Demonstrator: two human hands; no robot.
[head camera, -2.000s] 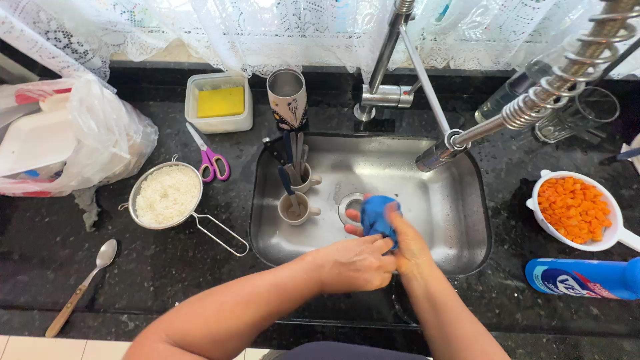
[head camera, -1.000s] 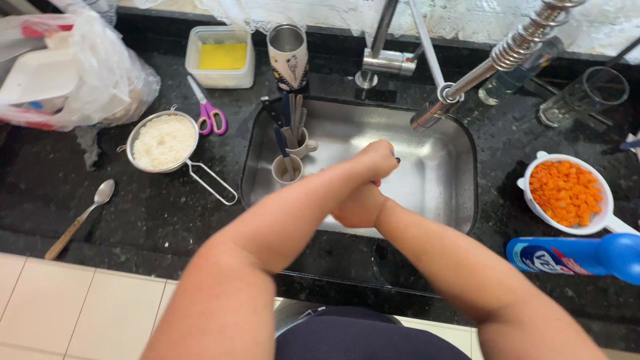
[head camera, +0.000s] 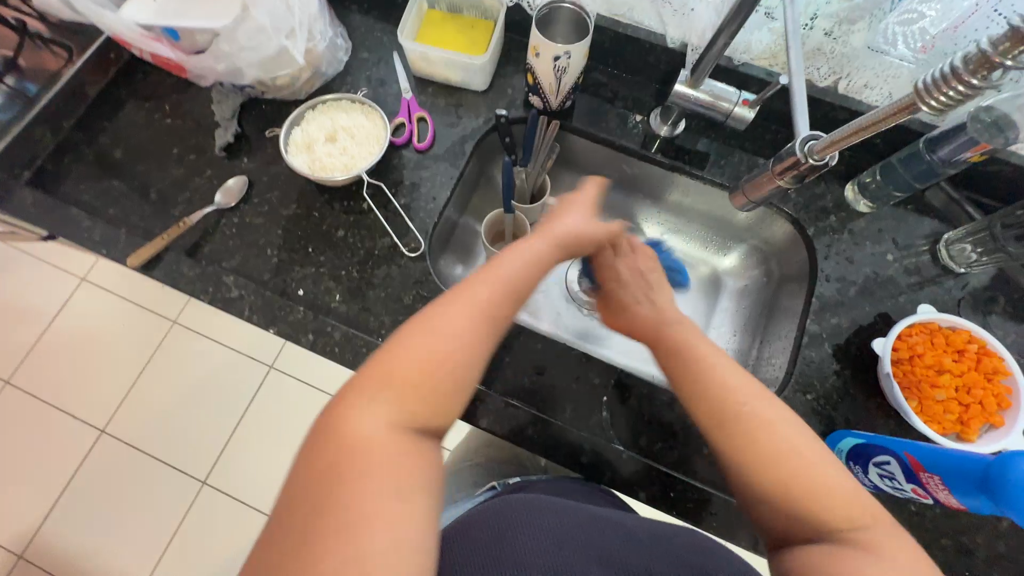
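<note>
Over the stainless steel sink basin (head camera: 720, 320), my left hand (head camera: 580, 220) and my right hand (head camera: 636, 288) meet on a blue cloth (head camera: 668, 264). The cloth shows on both sides of my right hand, whose fingers are closed on it. My left hand lies against the right one, blurred, and its grip on the cloth is hidden. Left of my hands, two cups stand in the sink; the nearer cup (head camera: 500, 232) holds a blue-handled utensil, the farther cup (head camera: 532, 196) several pieces of cutlery. The drain (head camera: 580, 284) shows just below my hands.
The faucet spout (head camera: 772, 176) hangs over the basin's right side. Left on the black counter are a strainer of rice (head camera: 336, 140), scissors (head camera: 412, 120), a spoon (head camera: 188, 220) and a plastic bag (head camera: 272, 48). Diced carrots (head camera: 948, 380) and a blue bottle (head camera: 920, 480) sit at right.
Two seconds ago the blue cloth was bunched between both hands; a second ago my hands mostly hid it. Now it spreads out at both sides of my right hand. The view has turned.
</note>
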